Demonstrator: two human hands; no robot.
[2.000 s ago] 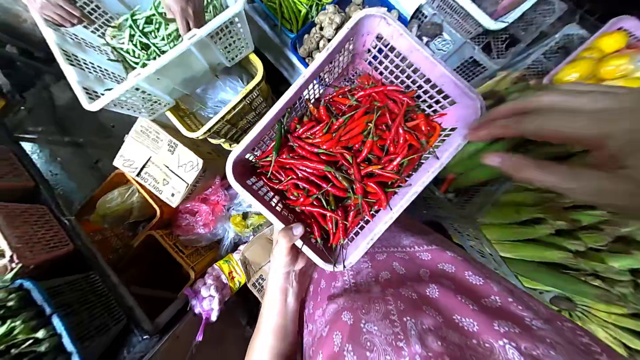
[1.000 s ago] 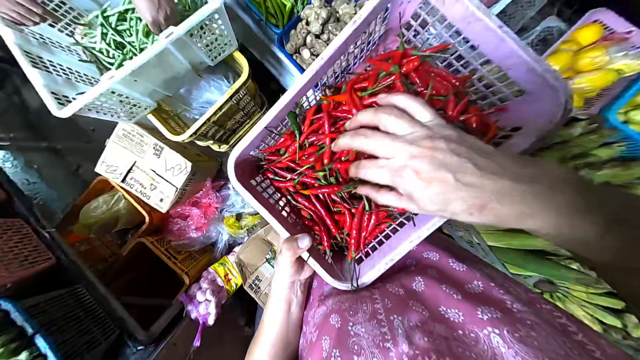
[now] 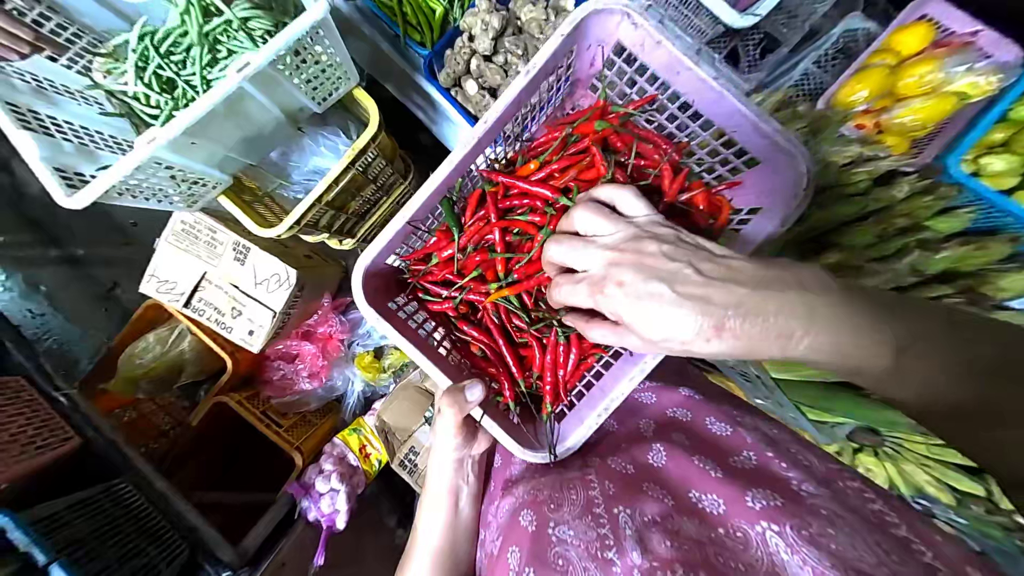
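A pink plastic basket (image 3: 570,442) with perforated walls is tilted in front of me and holds many red chillies (image 3: 504,240). My left hand (image 3: 460,424) grips its near corner, the thumb over the rim. My right hand (image 3: 640,276) lies on the chillies near the middle, its fingers curled down among them; the fingertips are hidden, so I cannot tell whether they hold any. A green chilli (image 3: 450,218) and an orange chilli (image 3: 518,288) show among the red ones.
A white basket of green beans (image 3: 180,164), a yellow basket (image 3: 368,136) and a cardboard box (image 3: 220,276) stand at the left. Ginger (image 3: 496,48) lies beyond the pink basket. Garlic in a net bag (image 3: 332,484) is at the lower left, yellow fruit (image 3: 904,76) and leafy greens (image 3: 904,232) at the right.
My right hand has come from the right, outside the basket, onto the chillies, and its fingers are now curled down into them. My left hand keeps its grip on the basket.
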